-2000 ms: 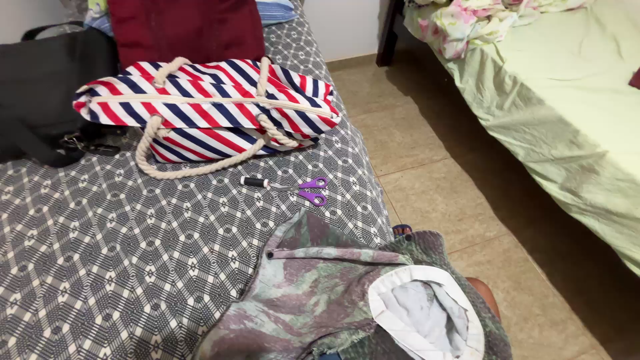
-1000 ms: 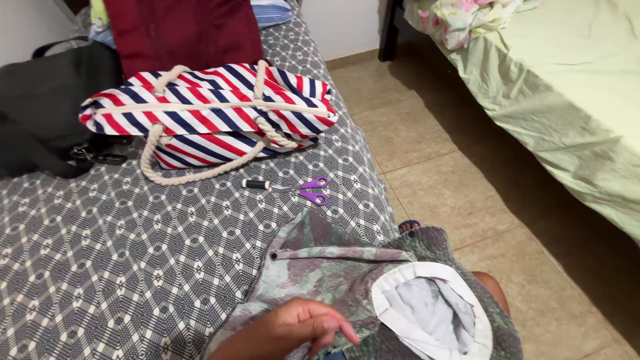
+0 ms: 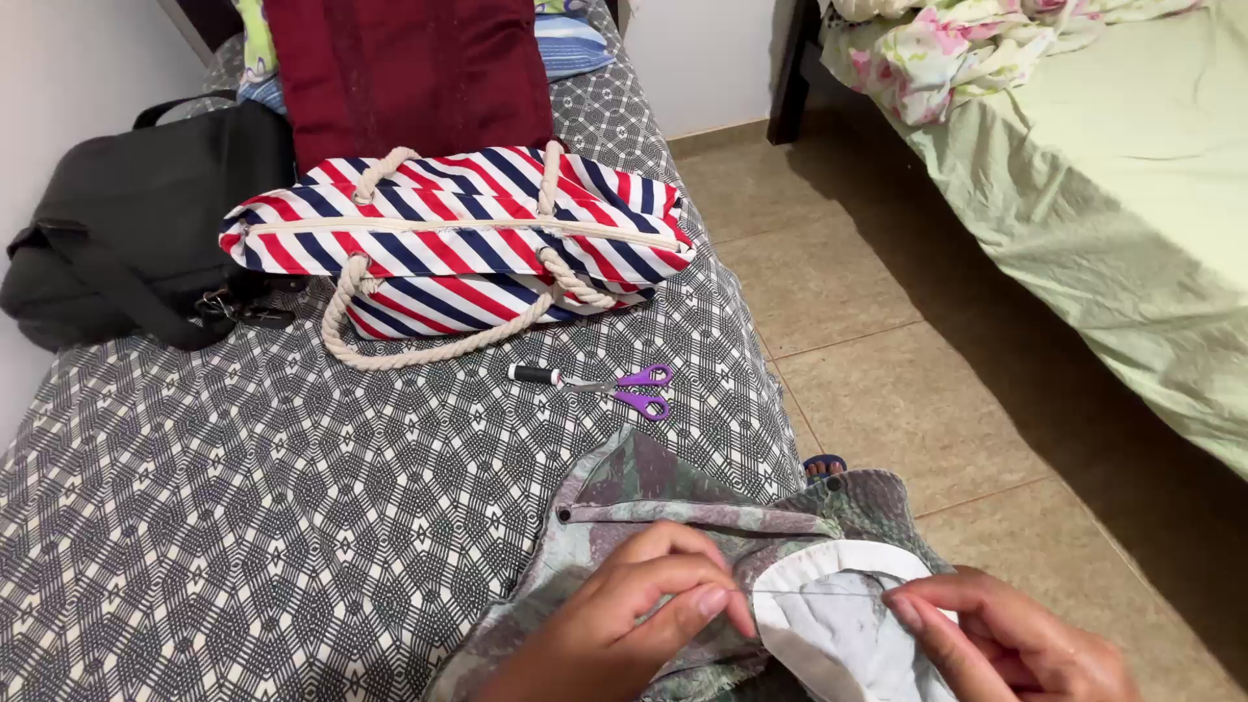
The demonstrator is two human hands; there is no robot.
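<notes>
A camouflage-print garment point(image 3: 673, 478) lies over the lap and the bed's edge, with a white-banded opening point(image 3: 829, 561) and pale lining at its right. Above it my left hand point(image 3: 643, 614) pinches one end of a thin dark thread point(image 3: 819, 593). My right hand point(image 3: 1004, 634) holds the other end between thumb and index finger, over the white band; whether a needle is there cannot be told. Beyond the garment, purple-handled scissors point(image 3: 643, 392) lie on the patterned bedspread point(image 3: 292, 507), their tips beside a spool of black thread point(image 3: 534, 374).
A striped rope-handled bag point(image 3: 468, 224) lies across the bed, with a black bag point(image 3: 156, 214) to its left and a dark red cushion or cloth point(image 3: 409, 78) behind. A second bed point(image 3: 1072, 195) with a pale green sheet stands right, across the tiled floor point(image 3: 877, 380).
Both hands are now in view over the garment with a thread between them. One second ago only one hand showed, low at the centre; before that, neither did.
</notes>
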